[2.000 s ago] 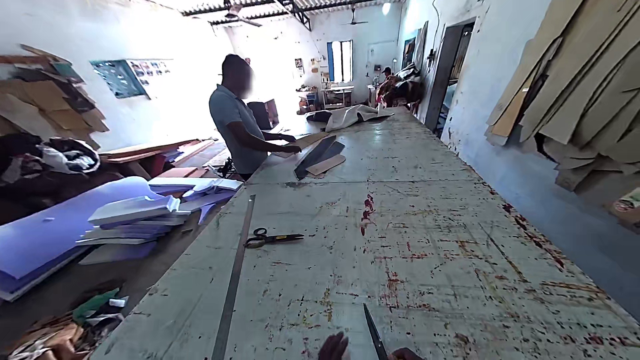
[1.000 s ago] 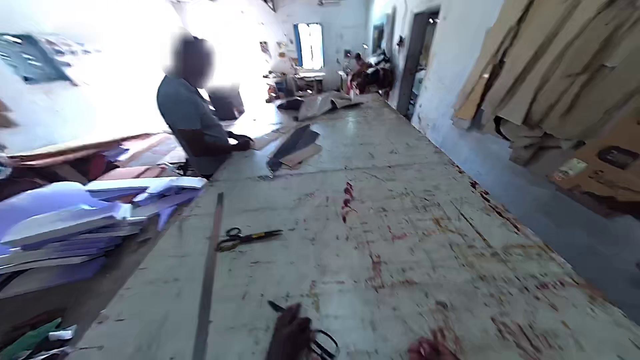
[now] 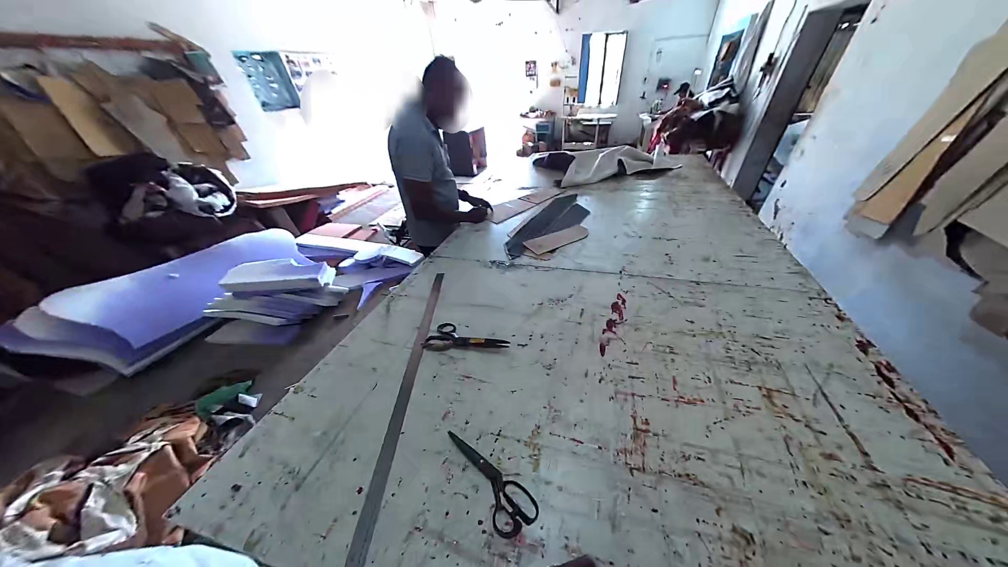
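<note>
Black-handled scissors [image 3: 494,484] lie on the long, stained work table [image 3: 709,378], their blades pointing up and left; neither hand holds them. At the bottom edge, right of these scissors, shows a dark sliver that may be part of my right hand [image 3: 579,561]; its fingers are hidden. My left hand is out of view. A second pair of scissors [image 3: 466,340] lies farther up the table, its handles touching or close beside a long metal ruler [image 3: 402,398]. The ruler runs lengthwise near the table's left side.
A person [image 3: 425,157] stands at the table's left edge, hands on flat pieces. Grey and tan pieces [image 3: 547,228] and pale sheet material [image 3: 610,164] lie farther along. Foam sheets [image 3: 173,291] and crumpled material [image 3: 134,472] are at left; flat patterns [image 3: 937,157] hang at right.
The scissors by my left hand one second ago now lie released on the table. That hand has left the view, and the other has almost left it. The view has shifted.
</note>
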